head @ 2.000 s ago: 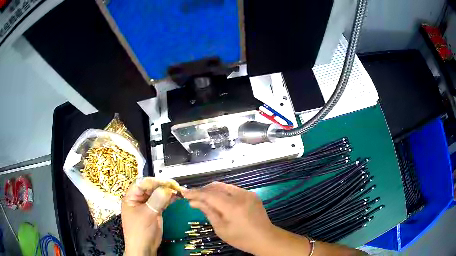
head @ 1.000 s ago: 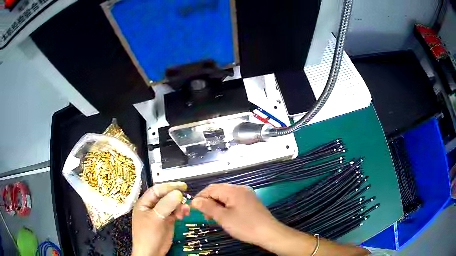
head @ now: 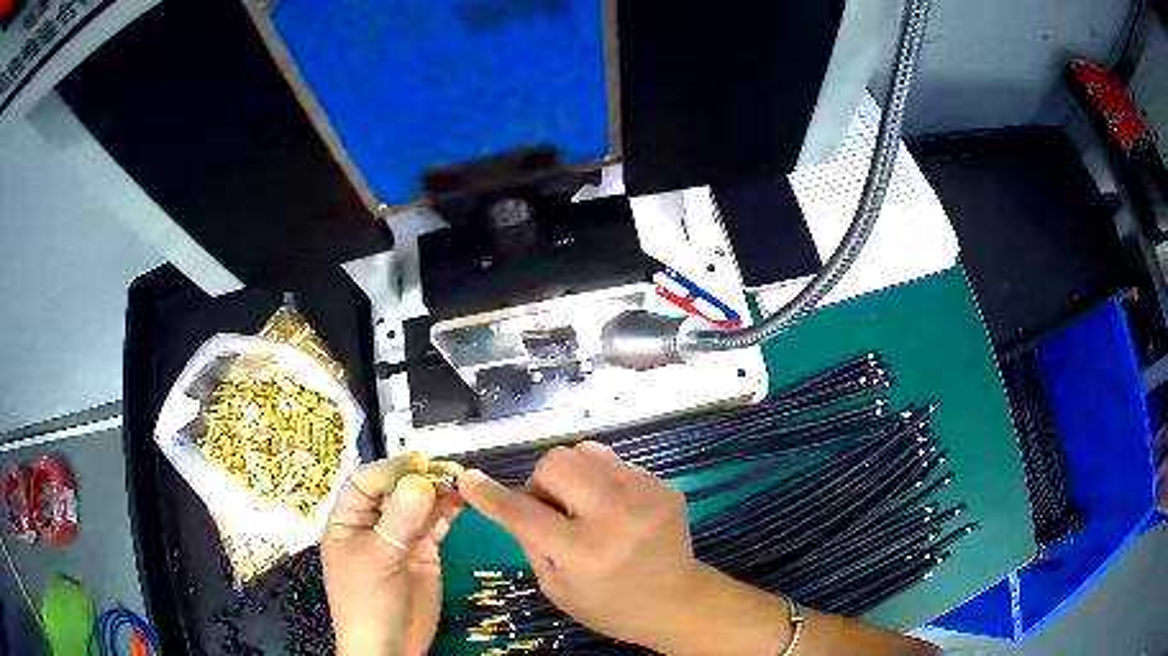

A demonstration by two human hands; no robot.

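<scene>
My left hand (head: 391, 545), with yellowish covers on thumb and fingertip, pinches a small gold connector (head: 442, 472) below the machine's base plate. My right hand (head: 608, 532) meets it from the right, its index fingertip touching the held piece. Any cable end between the fingers is too small to make out. Black coaxial cables (head: 820, 513) fan out on the green mat under and right of my right hand. Leads with gold ends (head: 493, 613) lie at the mat's near edge between my wrists.
The white crimping machine base (head: 717, 385) stands just beyond my hands, with a clear guard and a gooseneck lamp (head: 640, 340) over it. An open bag of gold connectors (head: 275, 442) sits on a black tray (head: 154, 385) at left. A blue bin (head: 1102, 449) stands at right.
Since a second ago, both hands have moved slightly up and left. My right index finger now reaches out straighter against the piece pinched in my left hand.
</scene>
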